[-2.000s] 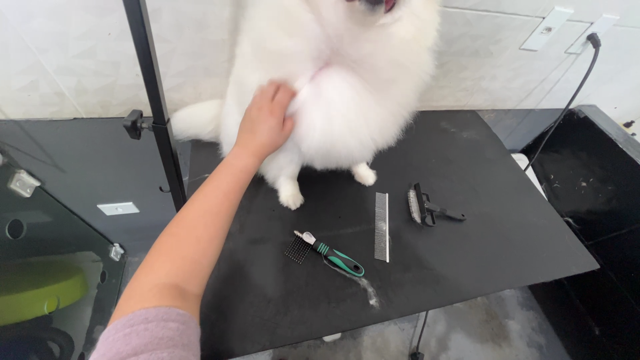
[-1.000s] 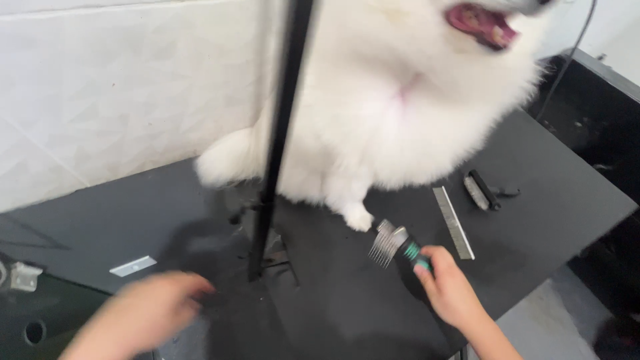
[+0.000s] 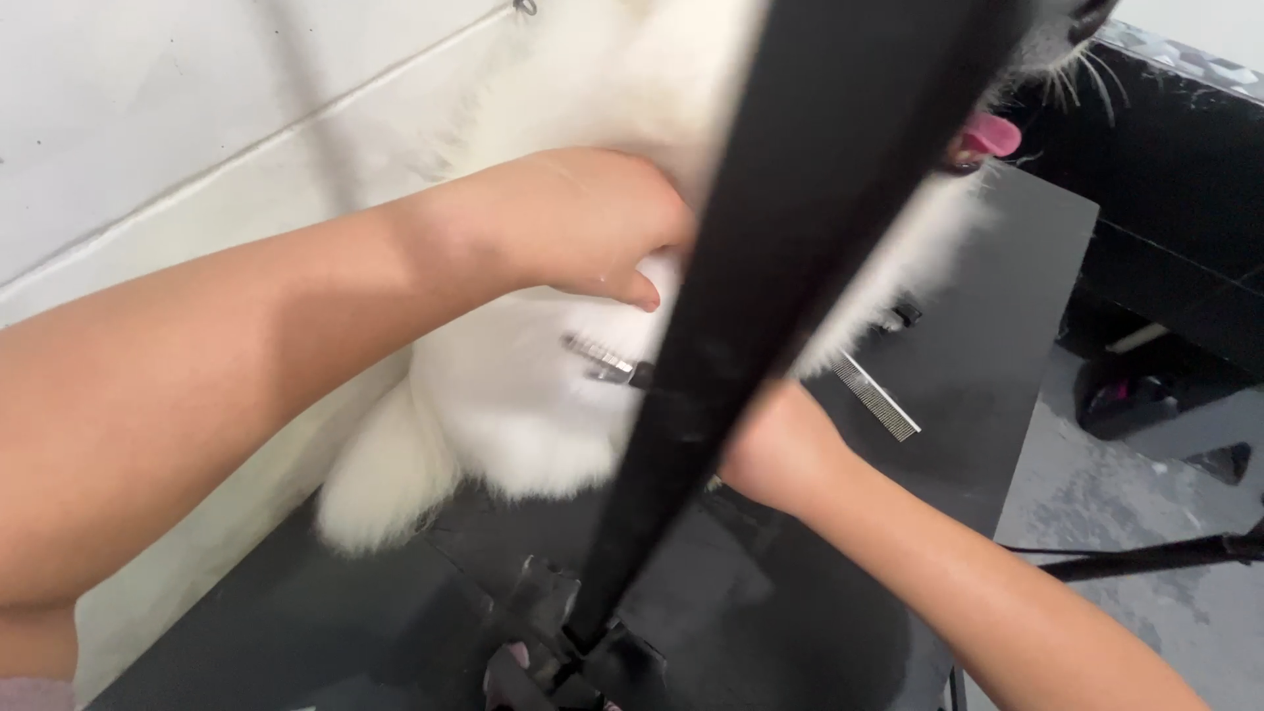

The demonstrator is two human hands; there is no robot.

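Note:
A white, long-haired dog (image 3: pixel 533 415) is on the black grooming table (image 3: pixel 1047 257), its head mostly out of view and its tongue showing at the upper right. My left hand (image 3: pixel 612 222) lies on the dog's coat, fingertips partly hidden by the black upright post (image 3: pixel 790 197). Behind that post, my right hand (image 3: pixel 790 444) holds the dematting rake (image 3: pixel 602 357); its metal teeth are against or close to the fur, and its handle and my fingers are hidden. A metal comb (image 3: pixel 879 395) lies on the table to the right of the dog.
Crossing the view diagonally, the post meets its clamp (image 3: pixel 583 642) at the table's near edge. A pale wall (image 3: pixel 197 118) stands at the left. Part of a dark brush (image 3: pixel 904 314) shows beyond the comb. Black basin walls (image 3: pixel 1165 227) are at the right.
My left hand has moved from beside the post onto the dog's coat. My right hand has carried the rake from low over the table to the dog's side. The view has shifted strongly.

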